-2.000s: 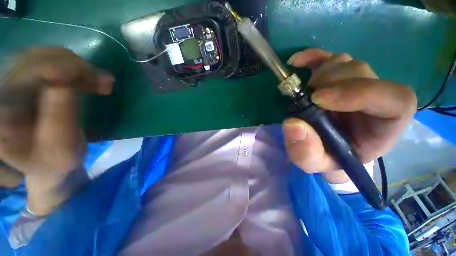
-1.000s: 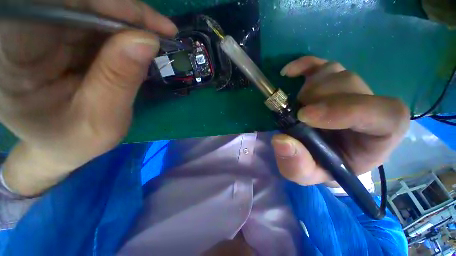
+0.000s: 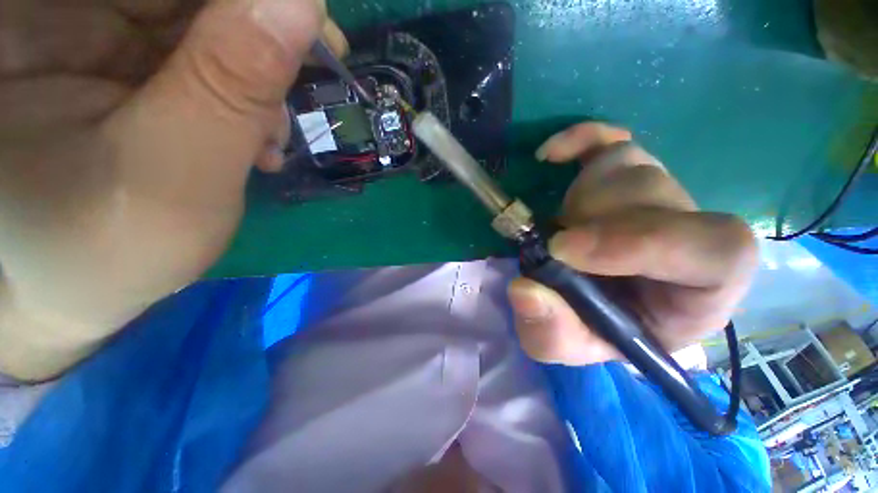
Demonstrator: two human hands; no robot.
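My right hand holds the soldering iron by its black handle. Its tip is at the upper right part of the circuit board, inside the open black housing. My left hand is large at the left, cut off by the frame's edge, and holds thin grey tweezers. The tweezers' points are over the board close to the iron tip; contact cannot be told. The housing sits on the flat black fixture. A red wire runs along the board's edge. A thin pale strand lies over the white patch.
The green mat lies under the fixture. Black cables run at the mat's right edge. A round brownish object is cut off at the top right. Metal racks stand beyond the bench at the lower right.
My left hand has come in from the left with the tweezers, which now reach over the board. The iron has moved left and down, its tip going from the housing's rim to the board.
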